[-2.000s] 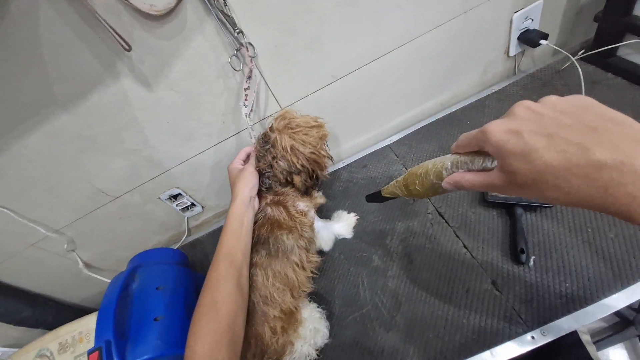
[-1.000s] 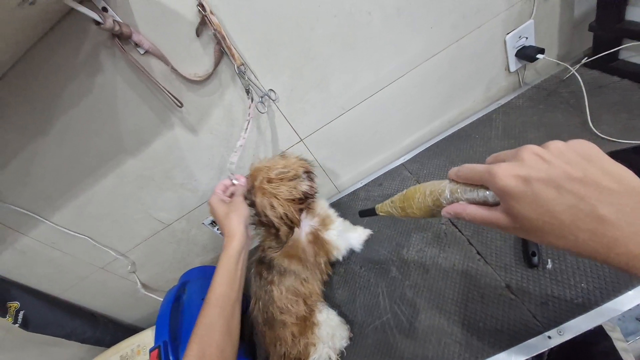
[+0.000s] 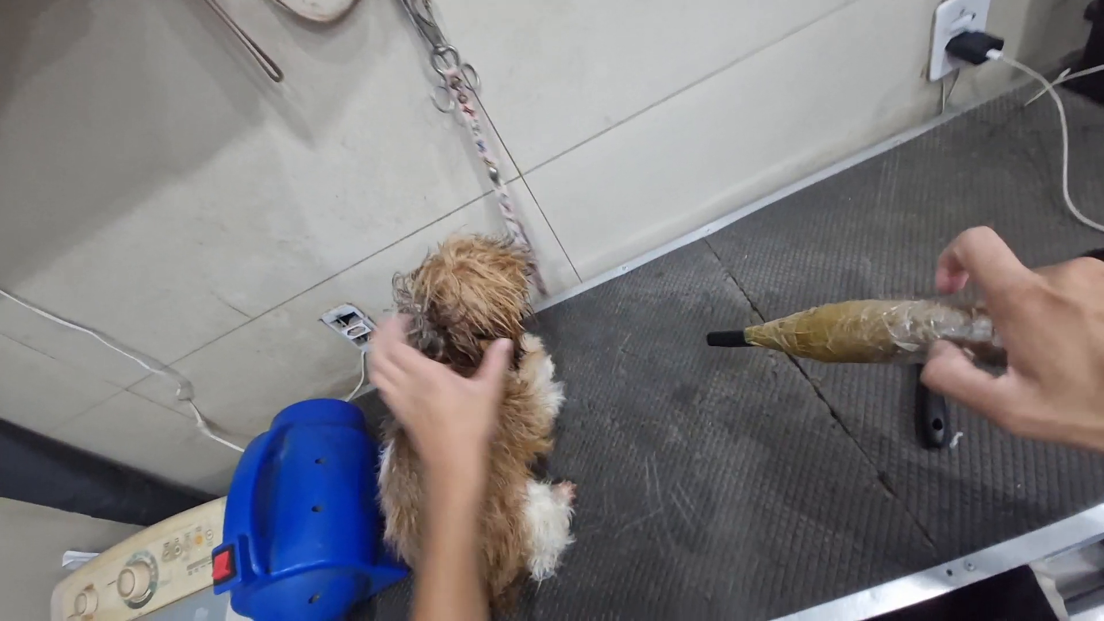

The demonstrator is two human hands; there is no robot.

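A small brown and white dog (image 3: 509, 431) with damp-looking fur is on the black ribbed mat of the table (image 3: 655, 431), facing the wall. My left hand (image 3: 440, 388), blurred, is spread with fingers and thumb apart at the back of the dog's head and neck. A patterned strap (image 3: 492, 164) runs down from the wall to beside the dog's head. On the right, my right hand (image 3: 1026, 336) has thumb and fingers around a tapered hose nozzle (image 3: 845, 332) wrapped in yellowish tape, its black tip pointing left toward the dog.
A blue blower housing (image 3: 297, 509) with a red switch stands left of the dog, by a beige panel with knobs (image 3: 138, 578). A black handle (image 3: 933, 414) lies below the nozzle. A plugged-in charger (image 3: 975, 47) trails a white cable (image 3: 1061, 138). Scissors (image 3: 448, 69) hang on the wall.
My left hand has left the strap end by the dog's head and come to the back of its head, fingers spread. The dog's head has turned toward the wall. My right hand keeps the nozzle.
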